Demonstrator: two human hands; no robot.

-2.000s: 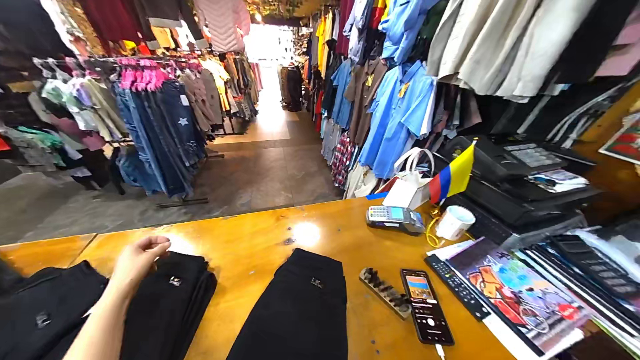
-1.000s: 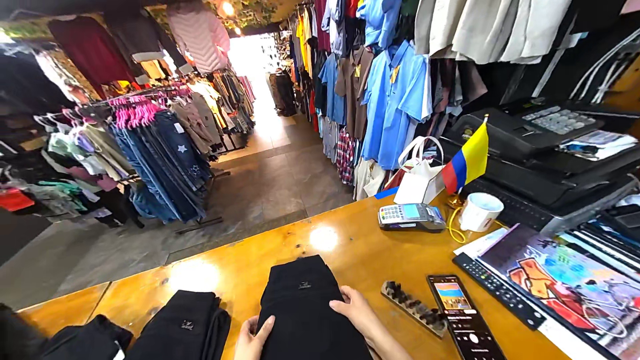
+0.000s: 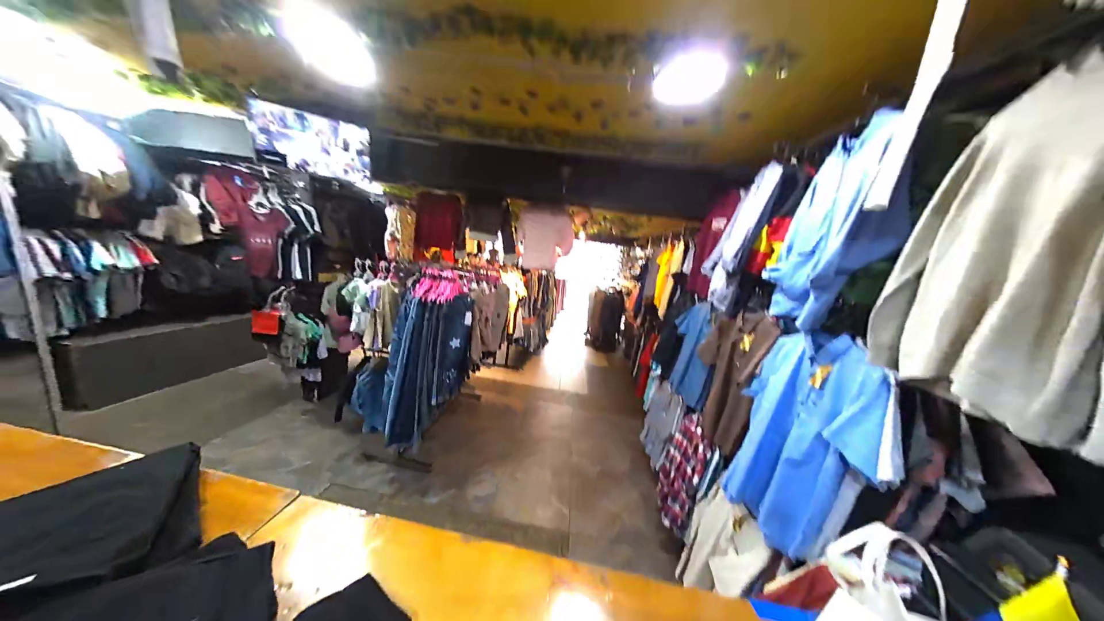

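Neither of my hands shows in the head view. Folded black garments (image 3: 95,517) lie on the glossy wooden counter (image 3: 448,565) at the lower left. A second dark folded piece (image 3: 172,582) overlaps them lower down, and the top corner of another black garment (image 3: 355,602) shows at the bottom edge. Whatever my hands hold or touch is out of view.
Beyond the counter, a rack of blue jeans (image 3: 427,362) stands on the floor left of the aisle (image 3: 552,431). Light blue shirts (image 3: 802,440) hang at the right. A white handbag (image 3: 871,573) and a yellow flag (image 3: 1039,595) show at the lower right.
The view has swung up toward the shop. My hands, on the middle black garment one second ago, are out of view, as are the phone and card terminal.
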